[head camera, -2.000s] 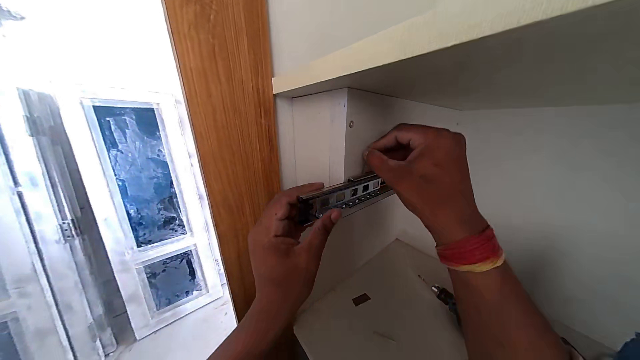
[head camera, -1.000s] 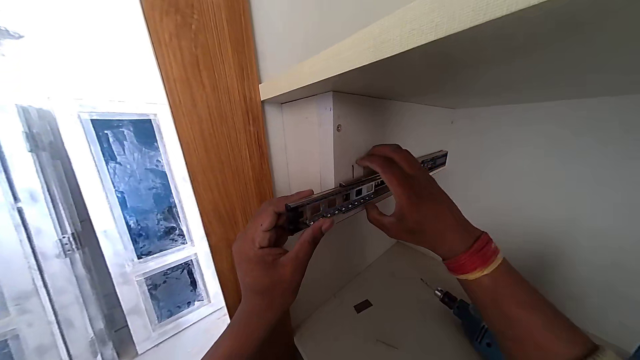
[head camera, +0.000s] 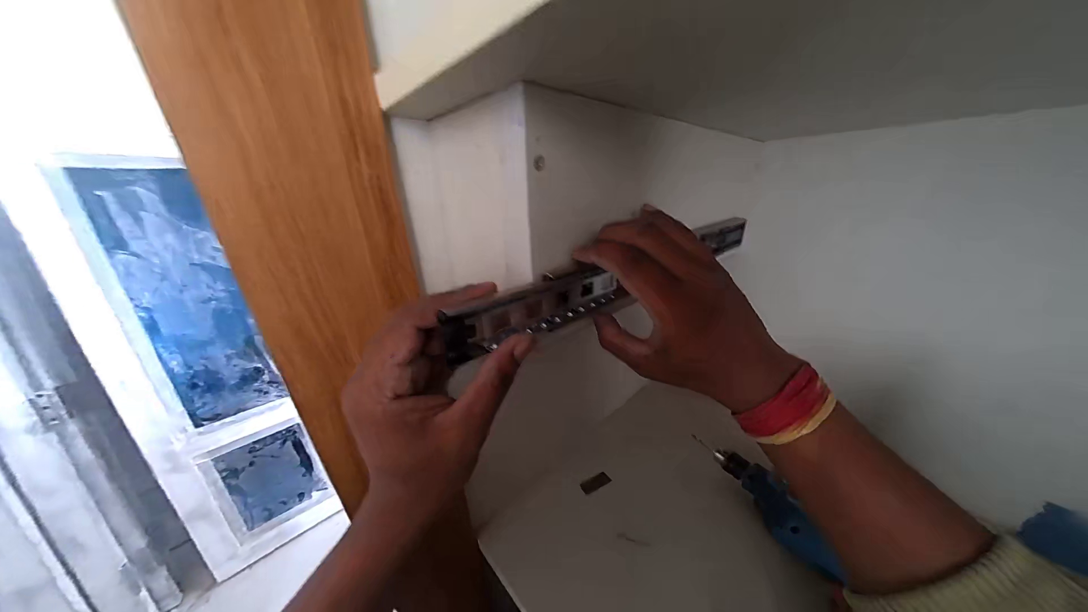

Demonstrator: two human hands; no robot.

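A metal ball-bearing drawer slide (head camera: 561,297) lies lengthwise along the side of a white block (head camera: 578,187) inside a white cabinet. My left hand (head camera: 433,391) grips its near end, thumb below and fingers behind. Farther along, my right hand (head camera: 680,297) holds the slide from above and below, with a red and yellow band on the wrist. The slide's far end shows beyond my right fingers. Whether its back touches the block is hidden. A small round hole or screw head (head camera: 539,162) marks the block above the slide.
A blue power drill (head camera: 786,518) with a thin bit lies on the cabinet's bottom panel (head camera: 671,561), partly under my right forearm. A small dark rectangle (head camera: 596,483) is on that panel. Overhead runs a shelf (head camera: 680,51). A wooden panel (head camera: 263,212) stands at the left.
My right fingers have gone from a pinch at the slide's upper edge, two seconds ago, to a spread hold around it. The view has moved closer, and more of the drill shows.
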